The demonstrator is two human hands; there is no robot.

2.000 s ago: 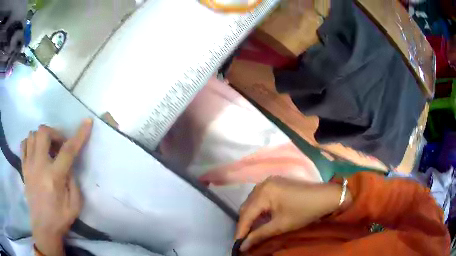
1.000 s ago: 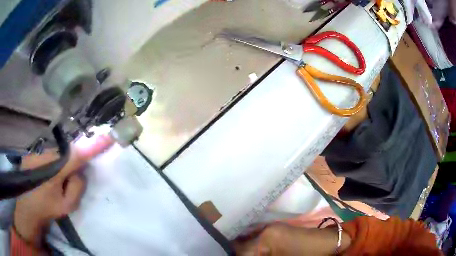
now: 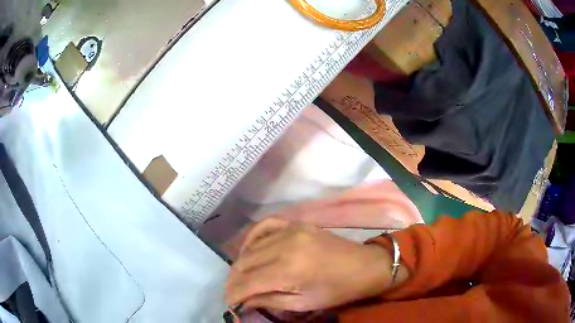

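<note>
The light grey panel [image 3: 126, 208] lies across the left and bottom left, with a narrow dark strip [image 3: 132, 169] along its edge beside the white table. My right hand [image 3: 296, 268], in an orange sleeve, is at the bottom centre with fingers curled over the panel's dark edge. A dark bit shows below the fingertips; the exact grip is partly hidden. My left hand is not in view. Metal parts of the sewing machine [image 3: 19, 69] show blurred at the top left edge, by the panel's upper end.
The white table edge has a printed ruler [image 3: 271, 126] and a brown patch [image 3: 160, 175]. An orange scissors handle [image 3: 343, 25] is cut off at the top. Dark grey cloth [image 3: 479, 120] lies in cardboard [image 3: 372, 123] at the right, beside a green strip [image 3: 441, 207].
My left hand, at the needle area one second ago, has left the picture. My right hand shows farther left and higher. The view has shifted; most of the machine and scissors is out of frame.
</note>
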